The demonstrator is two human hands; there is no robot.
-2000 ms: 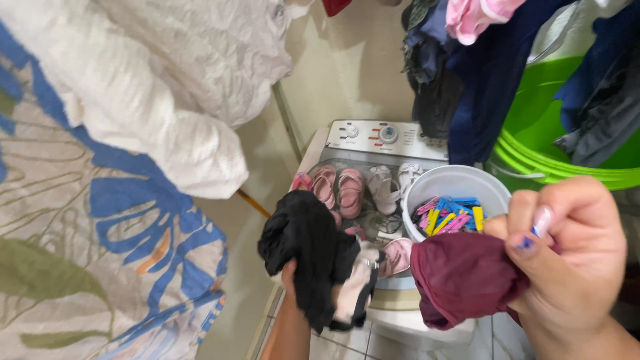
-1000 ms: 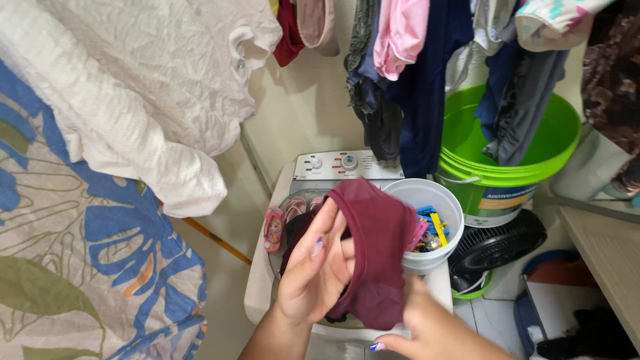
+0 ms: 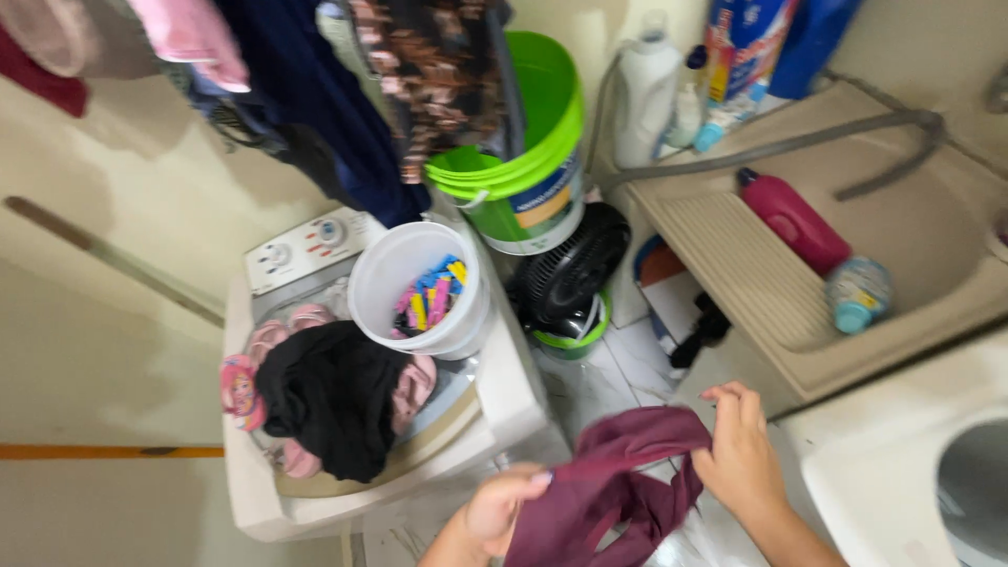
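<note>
A maroon cloth garment [image 3: 606, 480] is stretched between my two hands at the bottom of the view, over the tiled floor. My left hand [image 3: 504, 504] grips its left side, thumb on top. On the right edge, my right hand [image 3: 736, 449] pinches the fabric, index finger raised. Left of them, black clothing [image 3: 335, 398] lies in a heap on the washing machine [image 3: 512, 386], among pink children's shoes [image 3: 413, 386]. A white plastic bucket [image 3: 370, 295] holding colourful clothespins [image 3: 433, 295] stands beside the heap, near the control panel.
Garments hang at the top left, including navy cloth [image 3: 315, 102] and patterned cloth [image 3: 433, 71]. Behind the machine are a green bucket [image 3: 512, 177] and a black fan [image 3: 583, 256]. A laundry sink [image 3: 701, 236] on the right holds a magenta bottle [image 3: 795, 224] and grey hose [image 3: 787, 142].
The black clothing, held in my left hand two seconds ago, now lies on the washing machine. Both hands now hold the maroon garment. The view has swung right, towards the sink.
</note>
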